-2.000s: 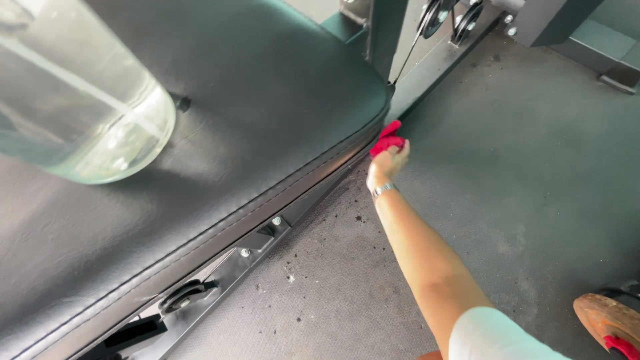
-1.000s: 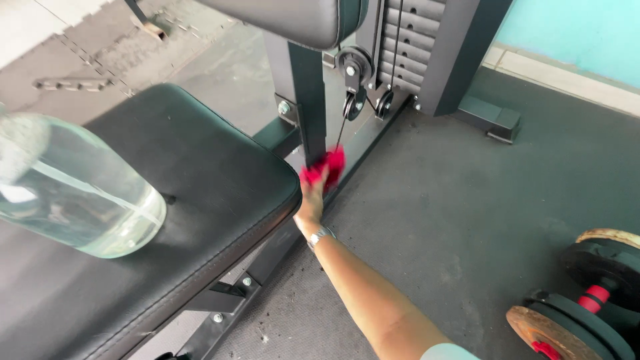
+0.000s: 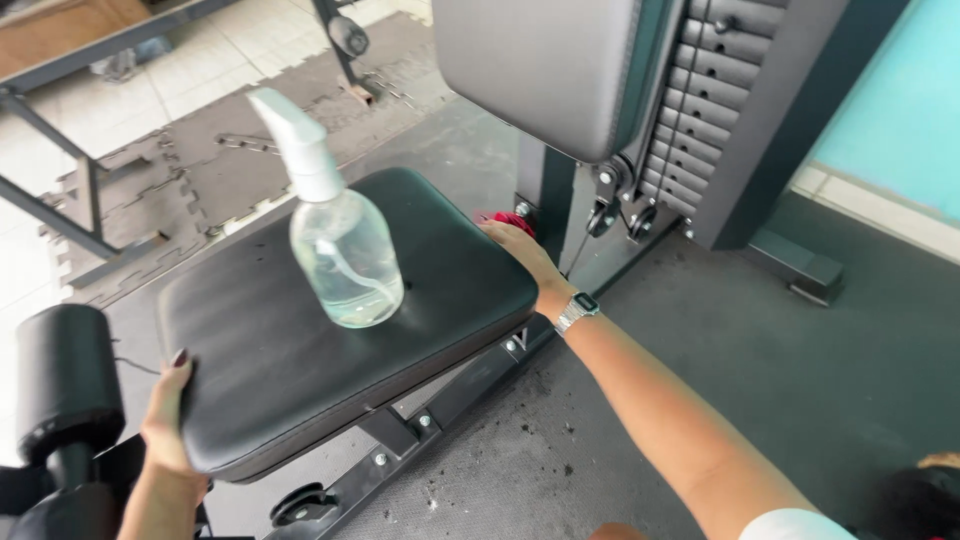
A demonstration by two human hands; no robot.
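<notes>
A black padded seat (image 3: 450, 300) of a weight machine fills the middle of the head view. On it stands a clear spray bottle (image 3: 349, 262) with a white pump head and some clear liquid inside. My right hand (image 3: 529, 259), with a metal-banded digital watch (image 3: 576, 312) at the wrist, reaches behind the seat's far right edge and holds a red cloth (image 3: 514, 222) near the upright frame post. My left hand (image 3: 169, 420) grips the near left edge of the seat, thumb on top, fingers hidden below.
A padded backrest (image 3: 536, 67) overhangs the seat's far end, with pulleys (image 3: 604, 217) and a weight stack (image 3: 705, 112) beside it. A foam roller (image 3: 71, 382) stands at left. The machine's base rail (image 3: 480, 379) and foot (image 3: 799, 262) lie on the dark floor.
My right hand has moved with the red cloth from the seat's near side, past its corner, to behind the far end. My left hand has come into view on the seat. The view has widened.
</notes>
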